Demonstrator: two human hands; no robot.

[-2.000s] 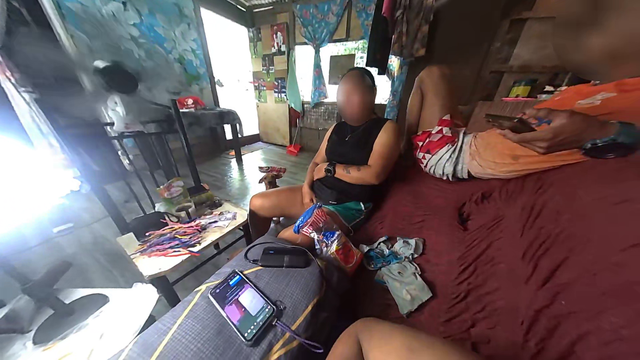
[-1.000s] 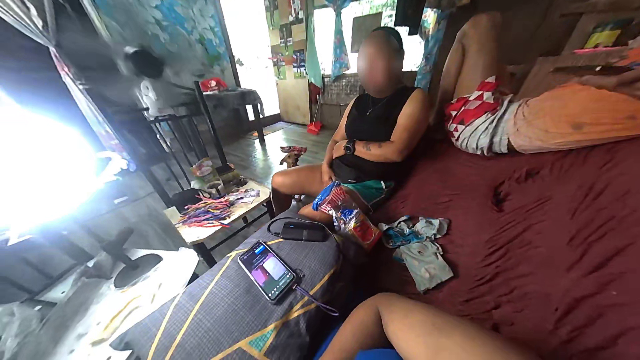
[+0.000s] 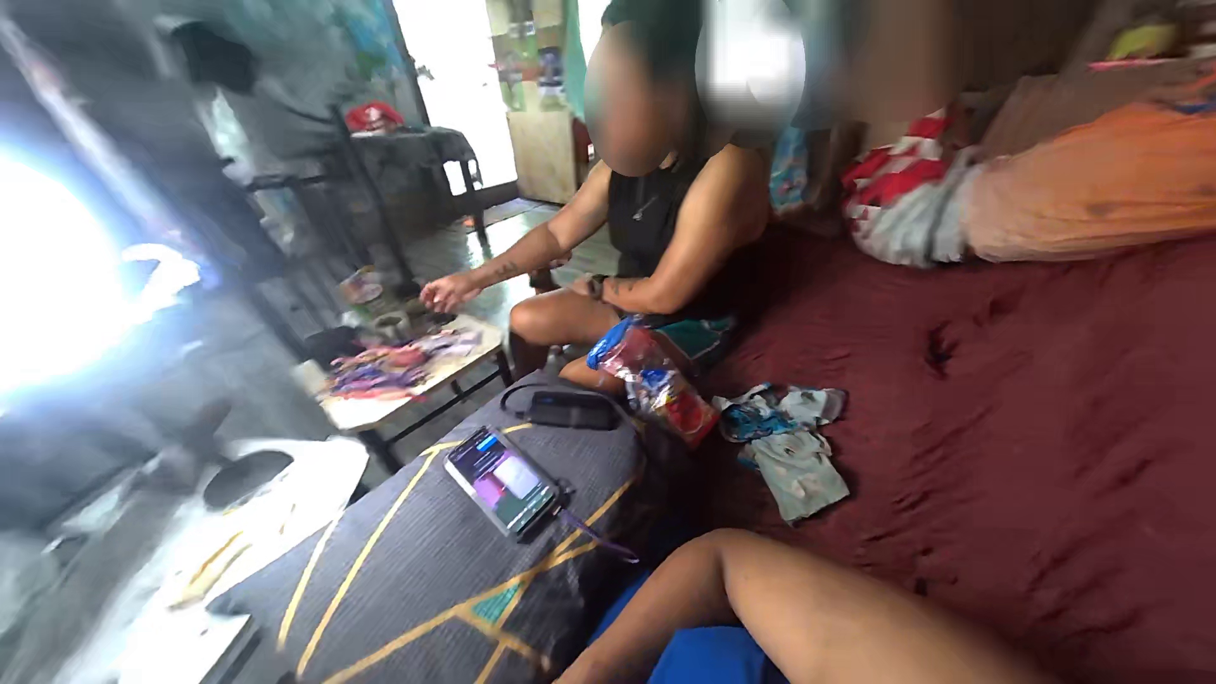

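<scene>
Neither of my hands shows; a bent bare limb [image 3: 760, 579] rises at the bottom over blue cloth. A smartphone [image 3: 503, 483] with its screen lit lies on a dark patterned cushion [image 3: 380, 570], a cable plugged into its lower end. Just behind it rests a black power bank [image 3: 573, 410] with a cable. A plastic bag with red and blue print [image 3: 655, 380] leans between the cushion and the bed. Beside it a small pale garment [image 3: 798, 461] lies crumpled on the dark red sheet [image 3: 997, 427].
A person in a black top [image 3: 655, 228] sits ahead, one hand over a small table [image 3: 380, 410] bearing colourful strips. Another person's legs in orange cloth [image 3: 1092, 190] lie at the upper right. A white surface [image 3: 294, 503] stands at the left, near a bright light.
The seated person has unfolded their arms and stretched one out over the small table; they now lean forward. The view has shifted somewhat.
</scene>
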